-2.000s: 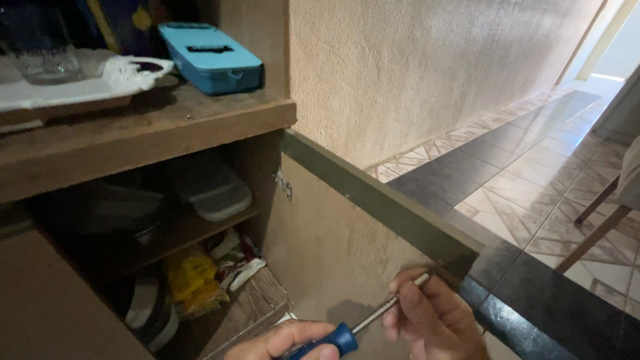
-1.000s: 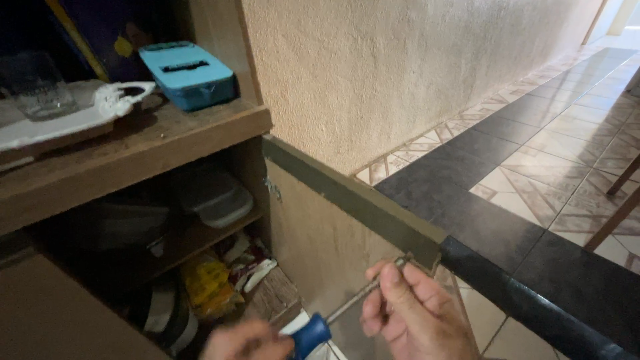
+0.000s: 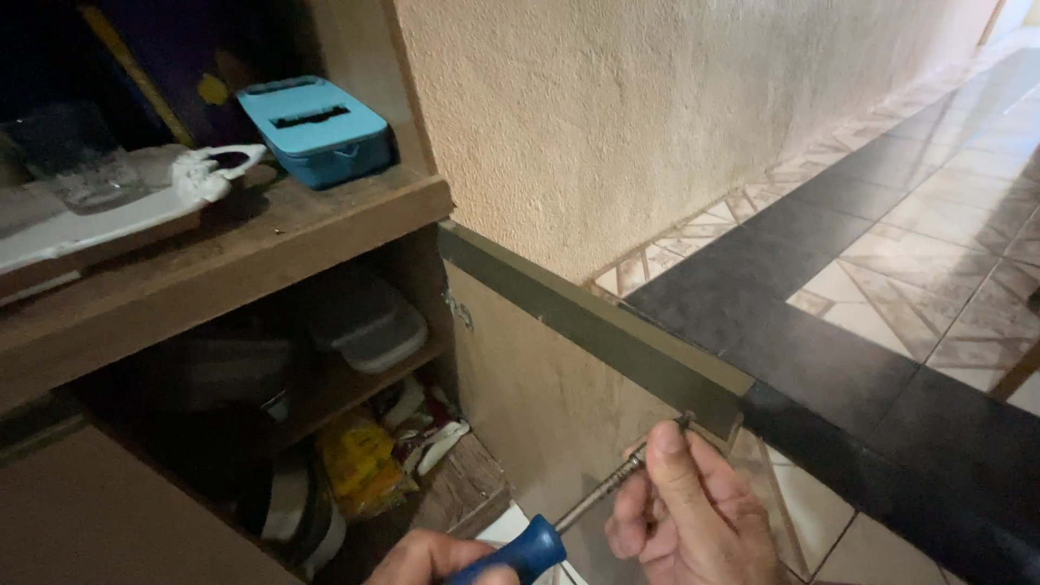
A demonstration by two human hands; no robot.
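Observation:
A screwdriver with a blue handle (image 3: 532, 548) and a long metal shaft points up and right toward the inner face of the open cabinet door (image 3: 561, 382). My left hand (image 3: 447, 561), at the bottom edge, grips the handle. My right hand (image 3: 699, 512) pinches around the shaft's tip end, just under the green-brown rail along the door's top, near its free corner. A small dark screw-like piece (image 3: 685, 421) shows at the fingertips against the door; the tip itself is hidden by the fingers. A metal hinge (image 3: 459, 310) sits at the door's cabinet side.
Above, the cabinet shelf (image 3: 341, 231) holds a blue plastic box (image 3: 321, 134), a glass (image 3: 81, 162) and a white tray (image 3: 106, 236). Inside stand plastic containers (image 3: 366, 325) and a yellow package (image 3: 361, 463). A textured wall (image 3: 617, 122) and tiled floor (image 3: 918, 276) lie beyond the door.
The right hand has moved up to the underside of the door's top rail near its free corner, with the screwdriver's tip end. The left hand stays on the handle.

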